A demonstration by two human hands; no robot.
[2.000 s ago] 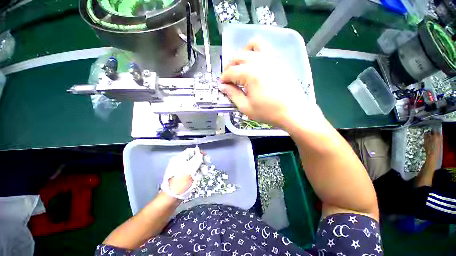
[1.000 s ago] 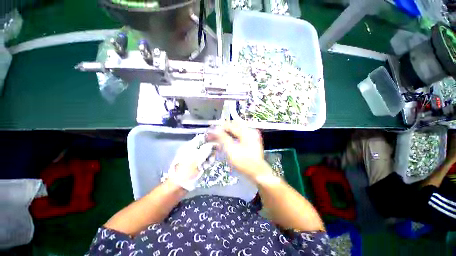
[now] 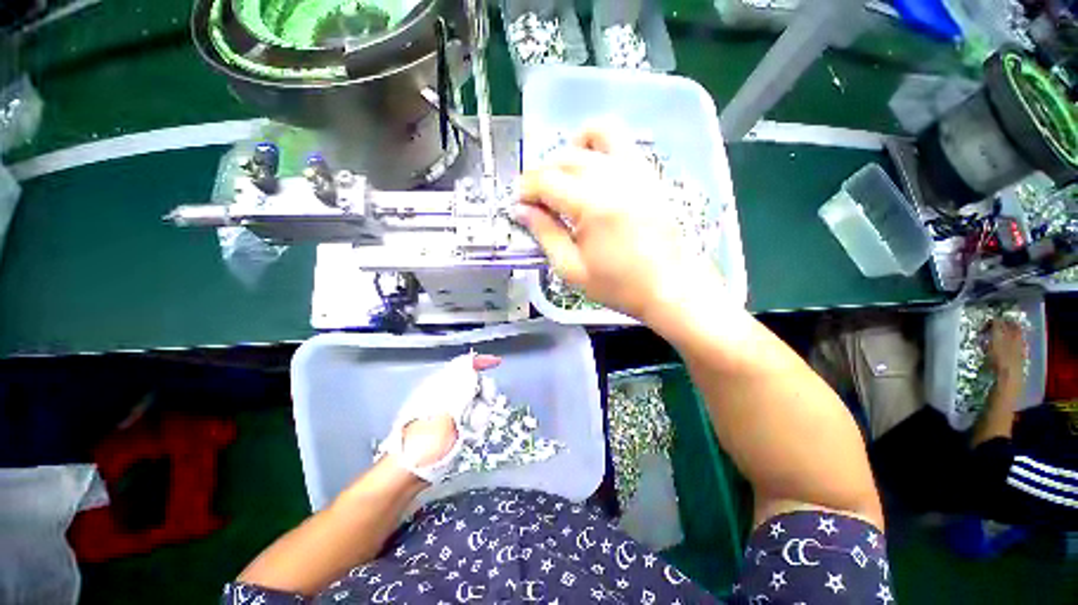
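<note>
The metal assembly head [image 3: 414,219] lies across the bench in front of me. My bare right hand [image 3: 591,225] is at its right end, thumb and fingertips together at the fixture; any part between them is too small to tell. My left hand [image 3: 443,402], in a white glove with a bare fingertip, is over the lap tray [image 3: 337,402], palm partly up with fingers curled. White and silvery small parts [image 3: 511,435] lie beside and under it in the tray. Whether the glove holds some of them is unclear.
A bench bin [image 3: 709,154] of small parts stands behind my right hand. A steel bowl feeder [image 3: 343,95] is behind the head. A green crate [image 3: 697,461] with parts is right of the lap tray. A clear box [image 3: 875,225] and a neighbour's hand [image 3: 1007,346] are at right.
One second ago my hands were together over the lap tray. Now my right hand is up at the fixture, and my left hand has stayed over the tray. The view has shifted slightly.
</note>
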